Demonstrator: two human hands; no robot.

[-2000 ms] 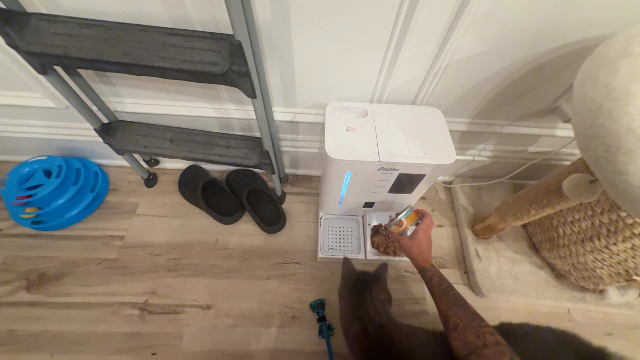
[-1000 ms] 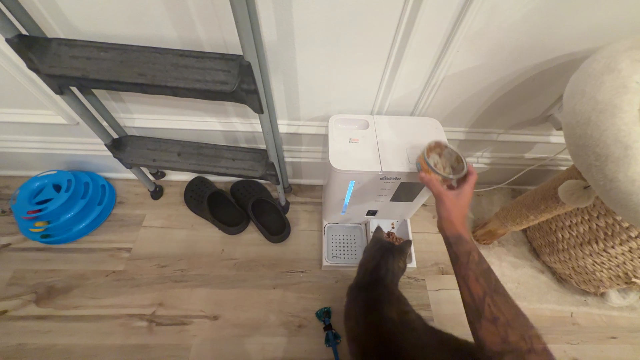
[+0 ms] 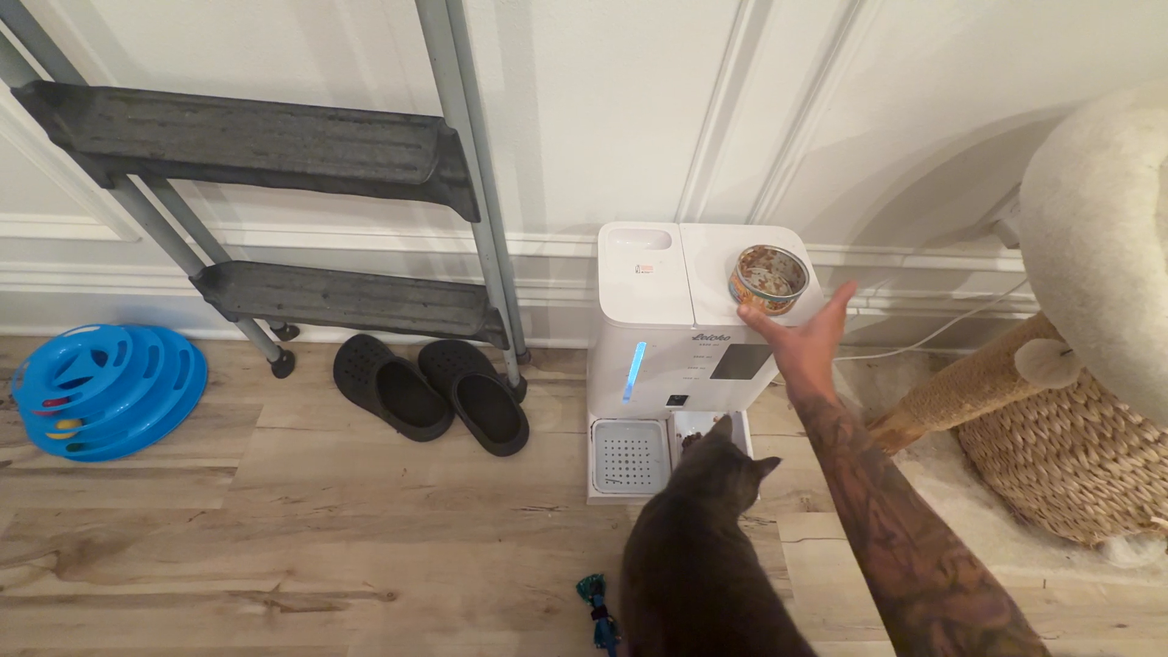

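An opened food can [image 3: 769, 279] with food residue inside stands on the right part of the white pet feeder's lid [image 3: 643, 278]. My right hand [image 3: 806, 342] is beside it, thumb and fingers spread, the thumb tip at or close to the can's lower edge. Below, a dark grey cat [image 3: 707, 547] has its head over the feeder's right-hand bowl [image 3: 735, 433], where some brown food shows. Left of that bowl is a tray with a perforated grate [image 3: 630, 456]. My left hand is out of view.
A step ladder [image 3: 356, 301] stands at the left, with black clogs [image 3: 392, 388] by its foot. A blue tiered ball toy [image 3: 109, 392] lies far left, a teal toy [image 3: 598, 611] near the cat. At the right are a cat tree [image 3: 976, 379] and a white cable [image 3: 931, 342].
The can, held over the right bowl two seconds ago, was lifted and set on the feeder's lid. My right hand has let go of it. The cat has moved its head to the bowl.
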